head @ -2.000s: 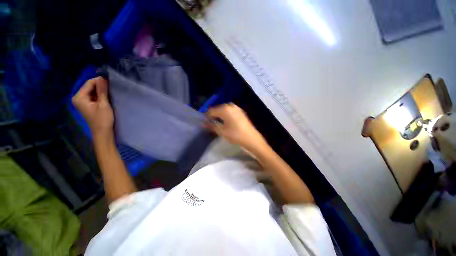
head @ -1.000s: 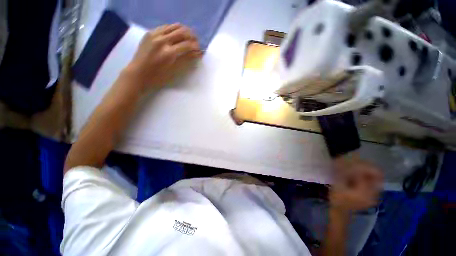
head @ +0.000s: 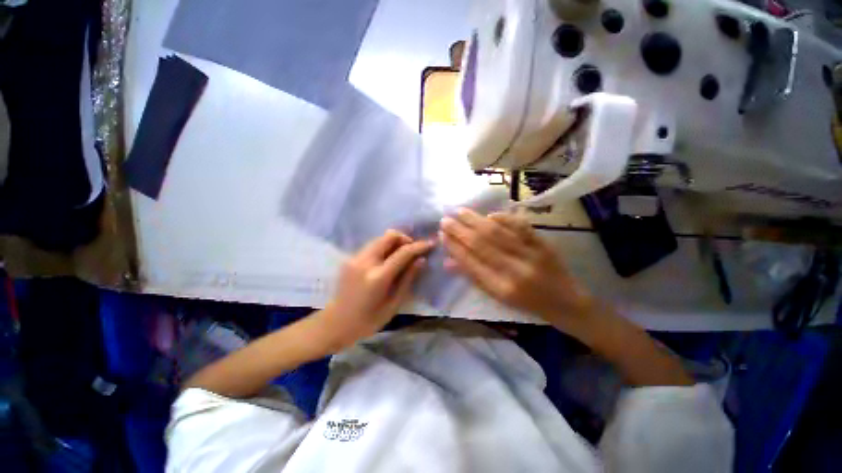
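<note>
A grey fabric panel point(head: 355, 175) lies on the white table left of the needle area, partly blurred. My left hand point(head: 374, 277) grips its near edge with bent fingers. My right hand point(head: 503, 263) lies flat on the panel's near right corner, beside my left fingertips. A corner of the cloth shows below my hands at the table's front edge. The white sewing machine head point(head: 554, 92) stands just right of the panel. The presser foot area point(head: 508, 185) is lit brightly, and glare hides where the panel ends there.
Larger grey panels point(head: 277, 42) lie at the upper left, with a dark navy stack point(head: 166, 125) beside them. A black phone point(head: 635, 236) lies under the machine arm, with a thin tool point(head: 721, 270) to its right. Dark cloth point(head: 46, 120) hangs at the far left.
Both hands have come together on a grey panel left of the needle. My left hand moved right and nearer, away from the larger panels. My right hand moved left from near the phone.
</note>
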